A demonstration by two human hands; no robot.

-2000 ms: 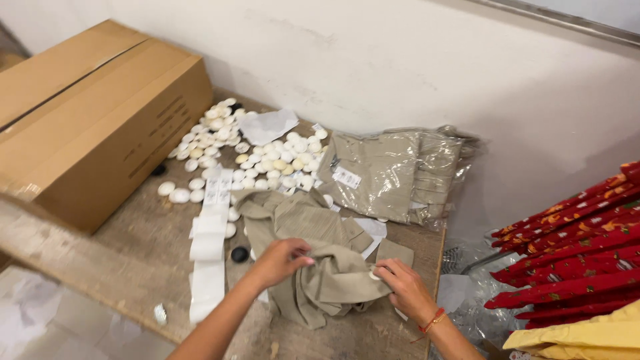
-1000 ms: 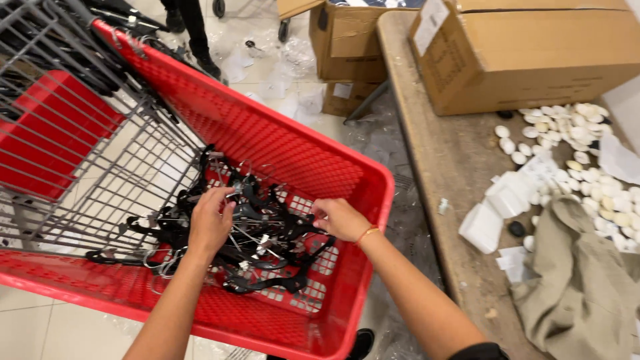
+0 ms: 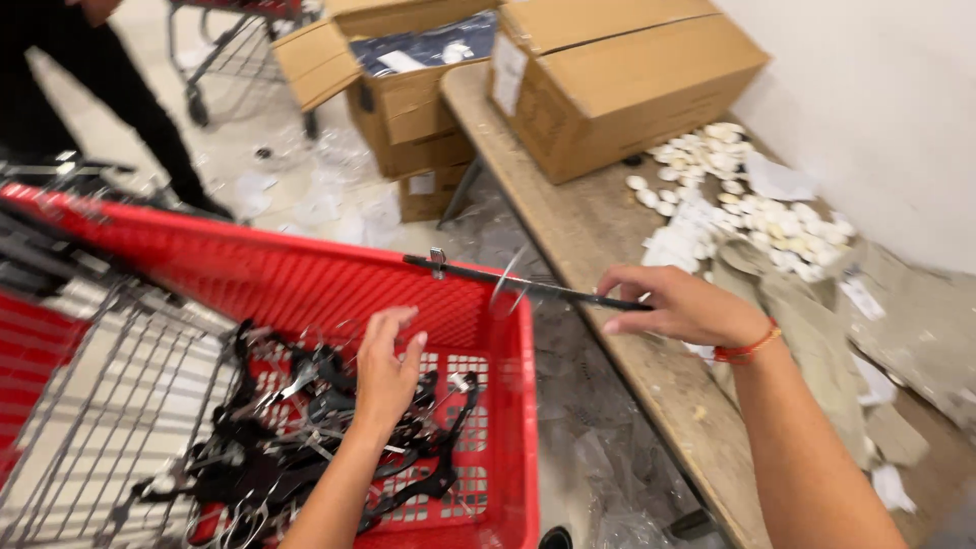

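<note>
My right hand (image 3: 679, 305) grips one end of a black clip hanger (image 3: 549, 292) over the edge of the wooden table, and the hanger's other end reaches over the rim of the red shopping cart (image 3: 305, 255). Above the cart's basket is my left hand (image 3: 389, 366), fingers apart, holding nothing. Below it lies a tangled heap of black hangers (image 3: 267, 465) with metal hooks and clips. A khaki garment (image 3: 793, 328) lies on the table beyond my right wrist, near a pile of white security tags (image 3: 778, 221).
A large cardboard box (image 3: 625, 84) stands on the table (image 3: 564, 221). Behind are an open box (image 3: 404, 107) with wrapped dark clothing and another cart (image 3: 236, 38). A person in dark trousers (image 3: 114, 99) stands at upper left. Plastic wrap (image 3: 633, 473) litters the floor.
Both hands were on the khaki garment, then over the hangers in the cart. Now my right hand has moved to the table side with one hanger. The view has swung left since the first frame.
</note>
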